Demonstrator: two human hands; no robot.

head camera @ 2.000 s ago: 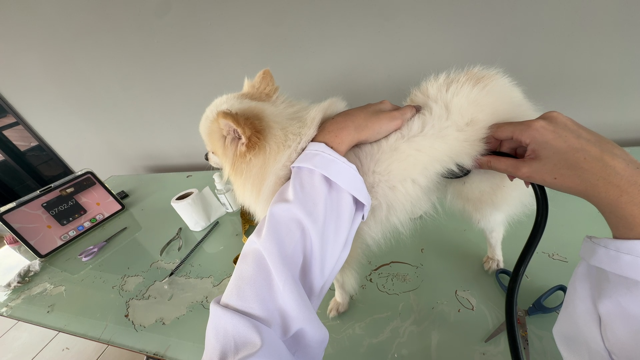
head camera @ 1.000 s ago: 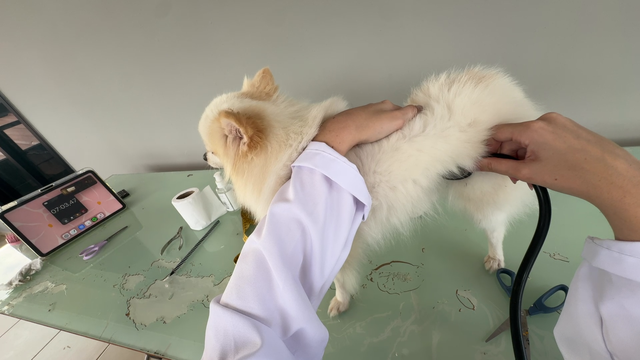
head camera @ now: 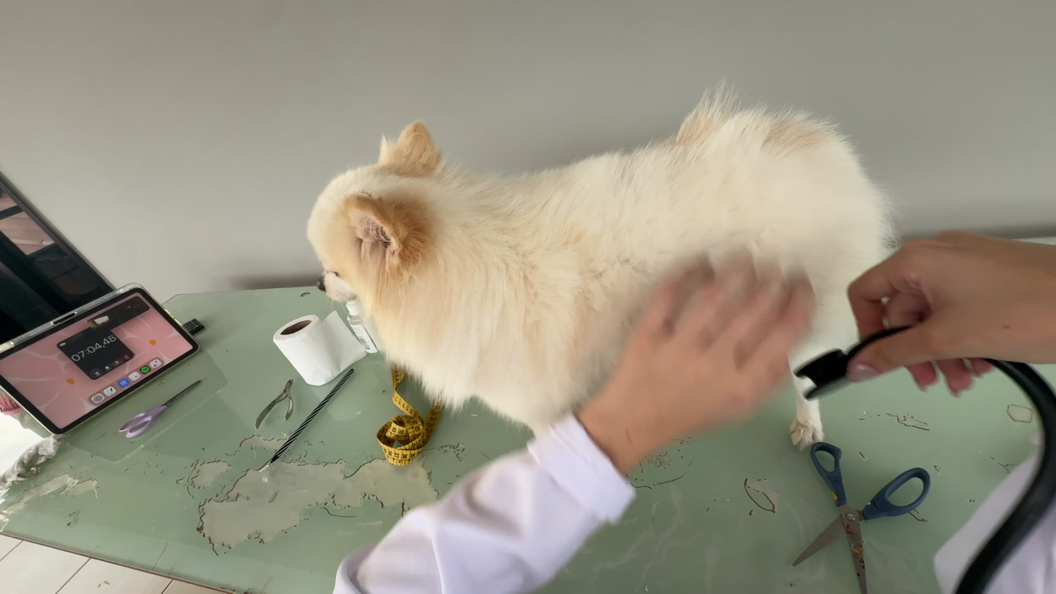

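A fluffy cream-coloured dog (head camera: pixel 569 247) stands on the green table, its head toward the left. Blurred by motion, my left hand (head camera: pixel 701 355) is spread with nothing in it, in front of the dog's flank; whether it touches the fur I cannot tell. My right hand (head camera: pixel 949 305), beside the dog's rear, pinches a black hose (head camera: pixel 1031 388) close to its flat dark nozzle (head camera: pixel 825 373). The nozzle points left, in front of the hind leg. Both arms wear white sleeves.
The green table (head camera: pixel 643 544) has peeling patches. Blue-handled scissors (head camera: pixel 854 516) lie open at right. Leftward are a yellow measuring tape (head camera: pixel 404 433), a striped rod (head camera: pixel 313 417), small nippers (head camera: pixel 276 404), a paper roll (head camera: pixel 313 351), a small bottle (head camera: pixel 360 327), purple scissors (head camera: pixel 157 412) and a tablet (head camera: pixel 95 359).
My left hand has left the dog's back and come down in front of its flank. My right hand has drawn the nozzle out of the fur, so its tip now shows.
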